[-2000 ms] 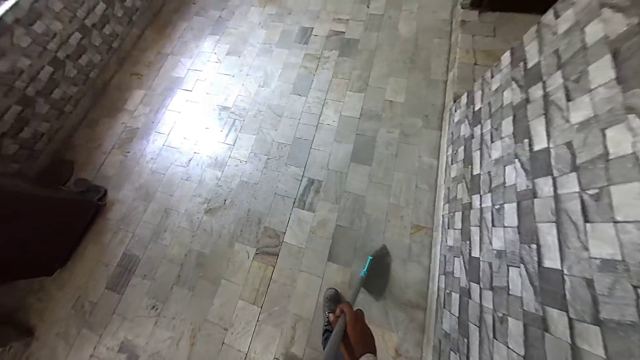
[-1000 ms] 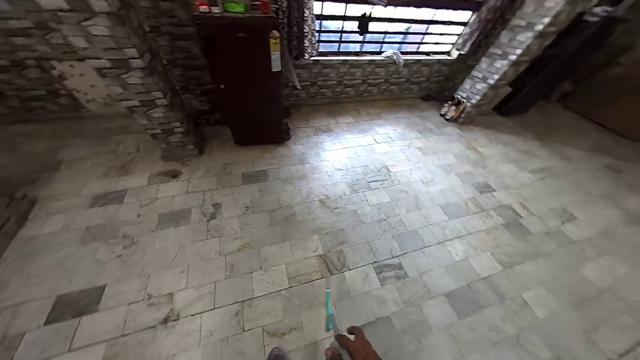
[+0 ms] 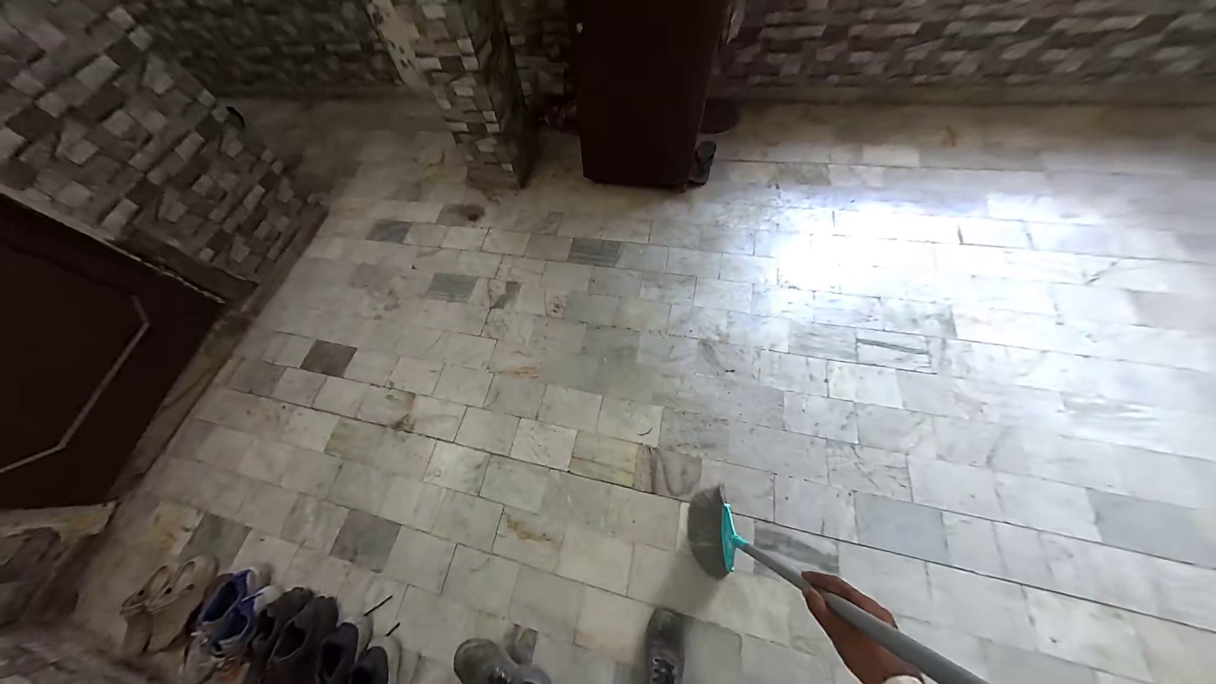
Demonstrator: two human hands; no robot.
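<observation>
My right hand (image 3: 860, 622), at the lower right, is closed around the grey handle of a broom (image 3: 793, 573). The handle slants from the bottom edge up and left to a turquoise broom head (image 3: 730, 540). Dark grey bristles (image 3: 706, 532) stick out on the head's left side, low over or touching the pale marble-tiled floor (image 3: 589, 503). Left of the hand, a dark shoe (image 3: 665, 646) shows at the bottom edge. My left hand is out of view.
Several pairs of shoes (image 3: 304, 632) line the lower left, near a dark brown door (image 3: 66, 361). Another dark shoe (image 3: 489, 660) is at the bottom. A dark brown cabinet or refrigerator (image 3: 646, 95) stands at the back beside a stone-clad pillar (image 3: 475, 85).
The view has swung widely, now showing the door and the row of shoes. My right hand keeps its hold on the broom; the bristles now face left in the view.
</observation>
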